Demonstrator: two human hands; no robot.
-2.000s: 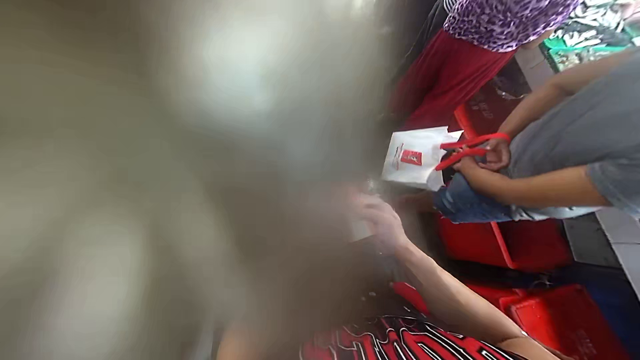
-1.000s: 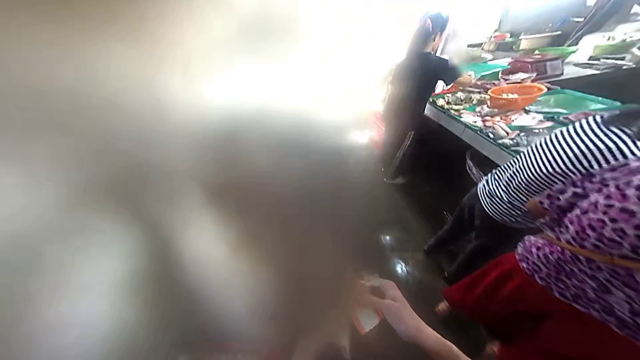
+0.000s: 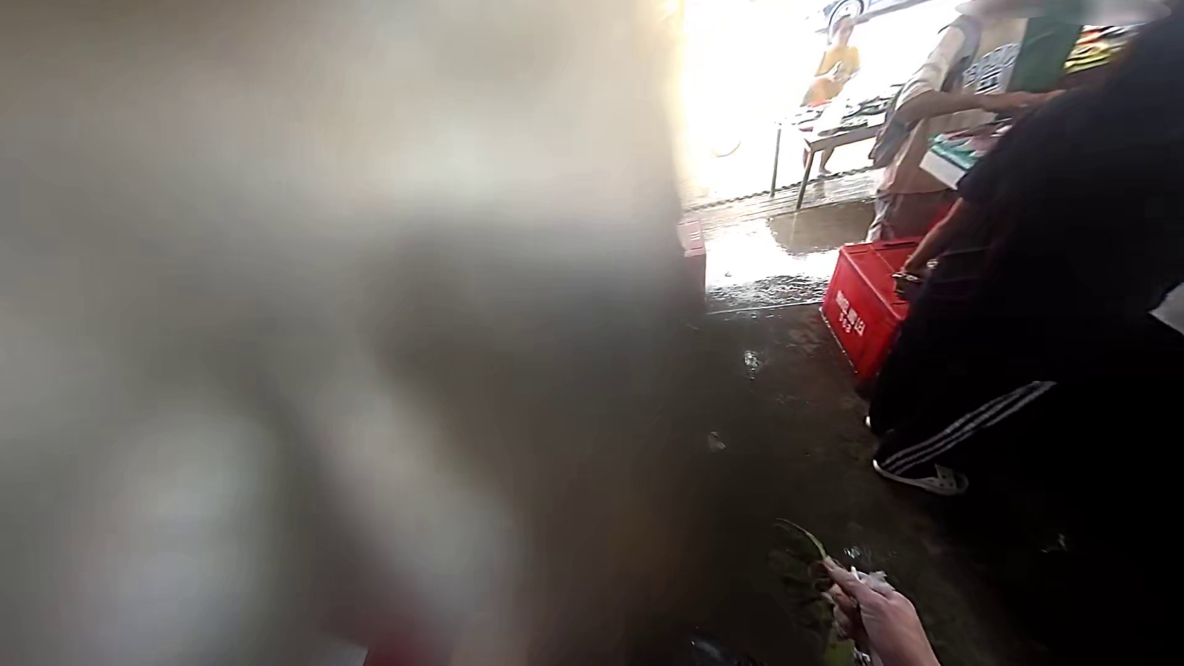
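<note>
My right hand point(image 3: 874, 606) shows at the lower right, its forearm rising from the bottom edge. Its fingers are closed on a thin green stalk point(image 3: 812, 538), whose curved tip sticks out up and to the left. A small crumpled whitish thing point(image 3: 874, 580) lies against the fingers; what it is cannot be told. Dark green, leaf-like shapes show below and left of the hand, too dim to make out. My left hand is not seen; a large blur close to the lens covers the left half of the view.
Dark wet floor point(image 3: 758, 407) lies ahead. A person in dark clothes with striped trousers point(image 3: 980, 425) stands close on the right, beside a red plastic crate point(image 3: 860, 305). Farther back, another person stands by a stall, and someone in yellow point(image 3: 835, 69) is near a table point(image 3: 846, 137).
The view has swung widely, from a market counter and shoppers to an open, bright doorway. The green stalk at my right hand now shows plainly.
</note>
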